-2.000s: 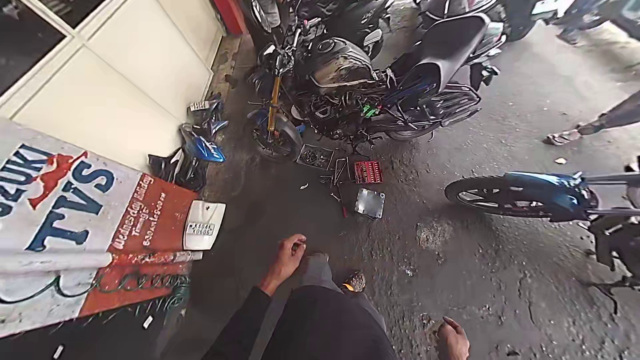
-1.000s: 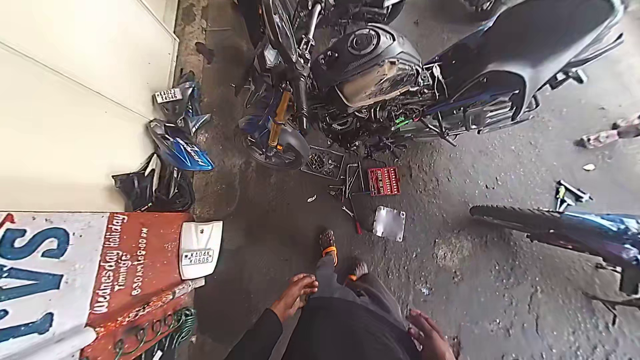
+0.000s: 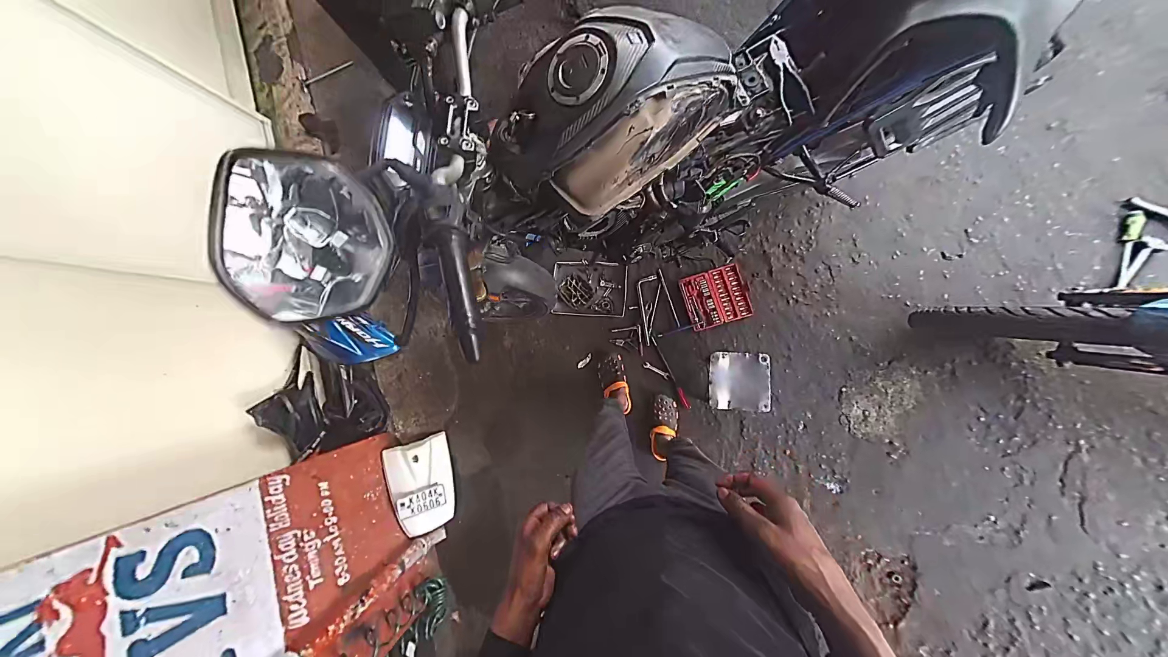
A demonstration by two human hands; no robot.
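My left hand [image 3: 540,552] hangs beside my dark shirt with its fingers curled; nothing shows in it. On the other side, my right hand [image 3: 762,506] hangs near my thigh, fingers loosely bent and apart, empty. Beyond my clogs stands a partly stripped motorcycle with a dark fuel tank [image 3: 630,91]. On the ground beside it lie a metal tray of small parts [image 3: 589,289], a red socket set case [image 3: 716,297], several hand tools, a spanner [image 3: 655,370] and a red-handled tool [image 3: 683,397]. A square metal plate [image 3: 740,381] lies right of my feet.
The motorcycle's mirror [image 3: 301,237] and handlebar grip [image 3: 459,292] jut out at the left. Blue and black body panels [image 3: 319,401] lean by the wall. A painted signboard [image 3: 319,538] with a white plate-bearing panel [image 3: 418,484] stands lower left. Another motorcycle's tyre [image 3: 1013,321] is at right.
I am closer to the motorcycle and tools; its mirror has come into view. My hands, farther apart two seconds ago, are now both near my waist.
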